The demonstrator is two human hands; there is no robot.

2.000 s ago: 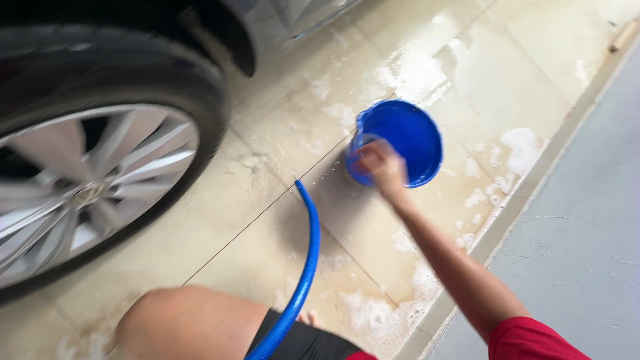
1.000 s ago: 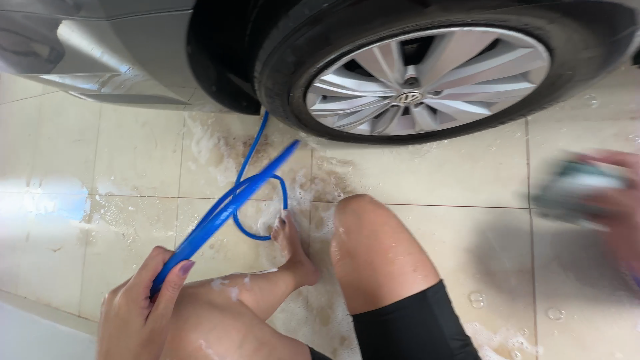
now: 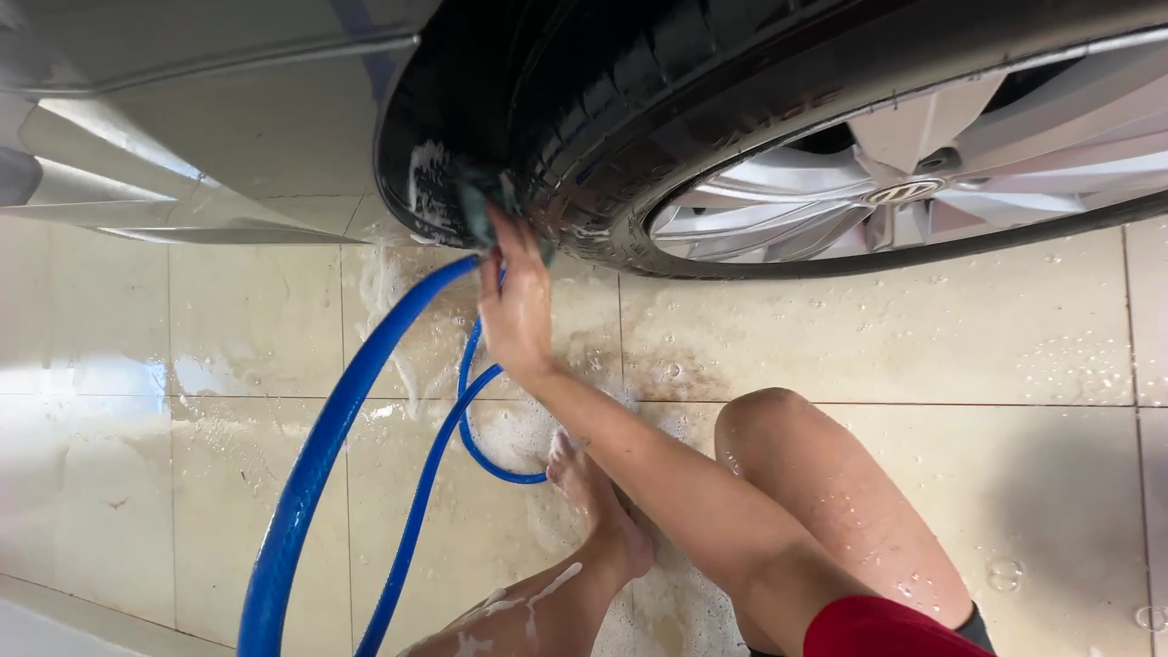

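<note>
My right hand reaches up to the lower edge of the wheel arch, holding a dark greenish sponge or cloth against the black wheel arch liner. The sponge or cloth is blurred and partly hidden by shadow and my fingers. White suds streak the liner beside it. The car tire, with its silver alloy wheel, is just to the right of the hand. A blue hose rises from the bottom edge, its upper part ending at or passing behind my fingers. My left hand is out of view.
The grey car body spans the upper left. Wet beige floor tiles carry suds, bubbles and brown dirt. A thinner blue hose loop lies near my soapy bare foot. My bent knee is at the right.
My right hand has moved from the right side to the wheel arch with the greenish thing. My left hand, on the hose one second ago, has left the view. The view is closer to the wheel.
</note>
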